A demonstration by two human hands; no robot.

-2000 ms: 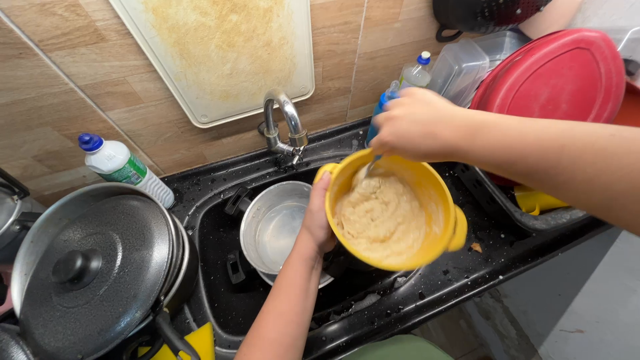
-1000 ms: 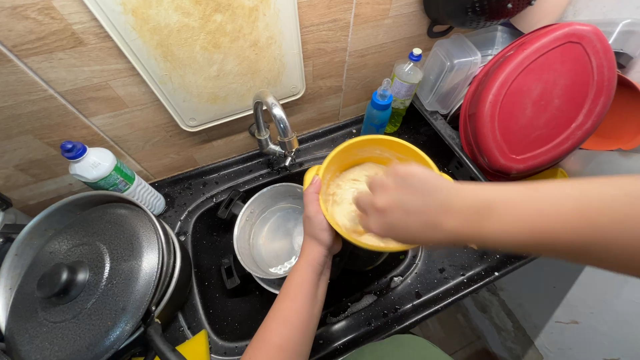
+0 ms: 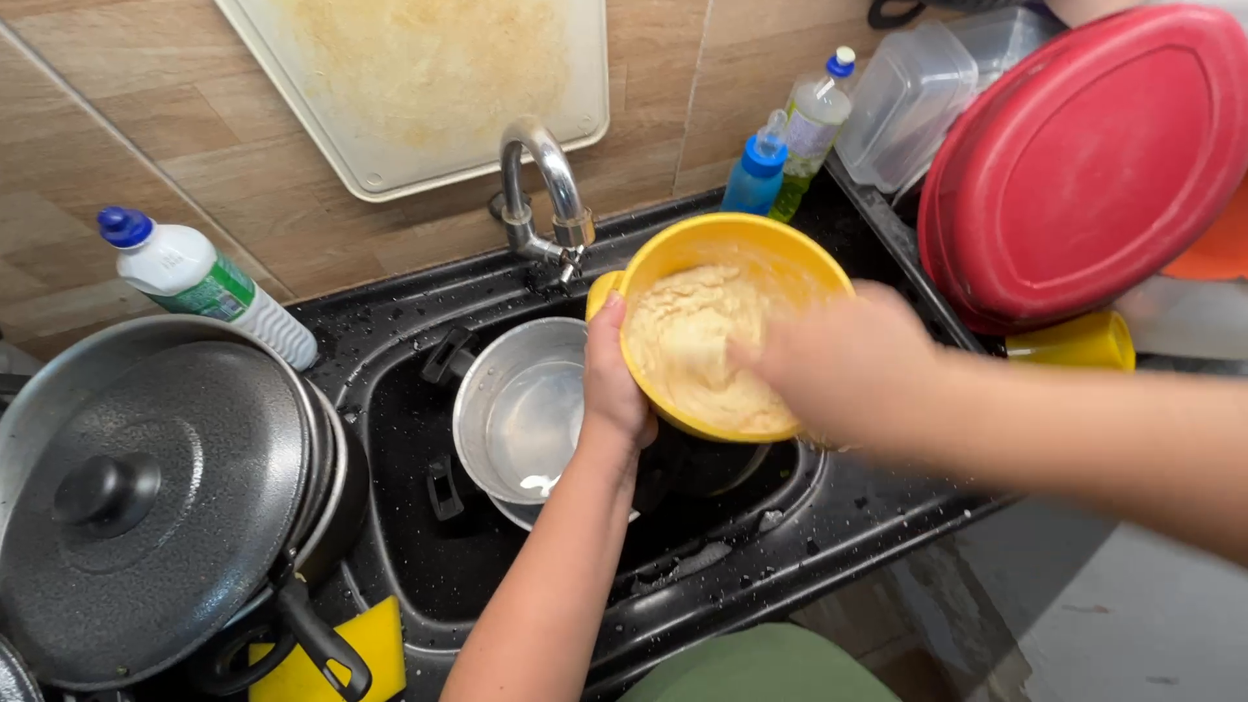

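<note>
A yellow bowl [image 3: 736,229] with small side handles, tilted toward me, is held over the black sink by my left hand [image 3: 616,375], which grips its left rim and handle. Inside lies a thick, pale yellow batter or dough [image 3: 682,322]. My right hand [image 3: 843,361] is blurred at the bowl's right side, its fingers closed over the mixture. Whatever utensil it holds is hidden or lost in the blur now; a thin handle shows under it in the oldest frame.
Below sits a metal pot [image 3: 531,419] with liquid in the sink, near the chrome faucet [image 3: 546,185]. Lidded dark pans [image 3: 166,507], a white bottle [image 3: 210,278] and a yellow sponge [image 3: 366,648] stand left. Right are a blue baby bottle [image 3: 756,175], a soap bottle [image 3: 814,117] and red plastic ware [image 3: 1092,166].
My right hand has moved from the bowl's upper rim, across the mixture, to its right side. The bowl's tilt has shifted while my left hand keeps hold of it.
</note>
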